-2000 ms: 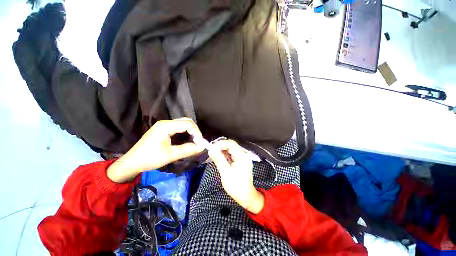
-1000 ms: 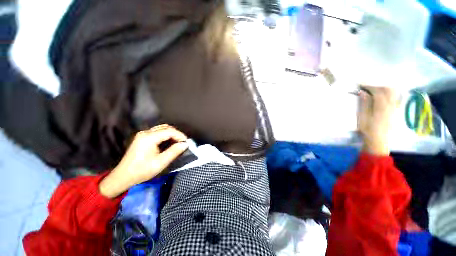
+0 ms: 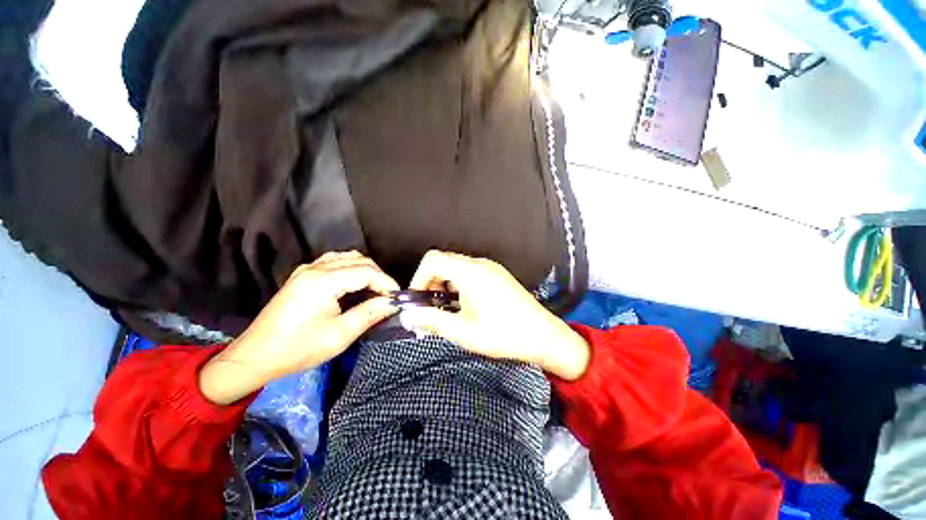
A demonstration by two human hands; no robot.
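A large dark brown garment (image 3: 437,163) fills the upper left and hangs over the table's front edge. A zipper (image 3: 560,183) with a pale toothed line runs down its right side. My right hand (image 3: 487,310) is closed around small black thread snips (image 3: 439,299), their tip pointing left. My left hand (image 3: 310,315) meets it over my lap and pinches something at the tip of the snips; fingers hide what it is. A bit of pale cloth shows beneath my fingers.
A phone (image 3: 678,91) and a small tan card (image 3: 716,169) lie on the white table (image 3: 650,229). Scissors with green and yellow loops (image 3: 871,266) are at its right end. The machine head (image 3: 863,30) is at upper right. Dark cord-like strips (image 3: 266,472) hang by my left knee.
My right hand has come back from the table's right side to my left hand, now with the snips. The snips no longer lie on the table. The view has shifted.
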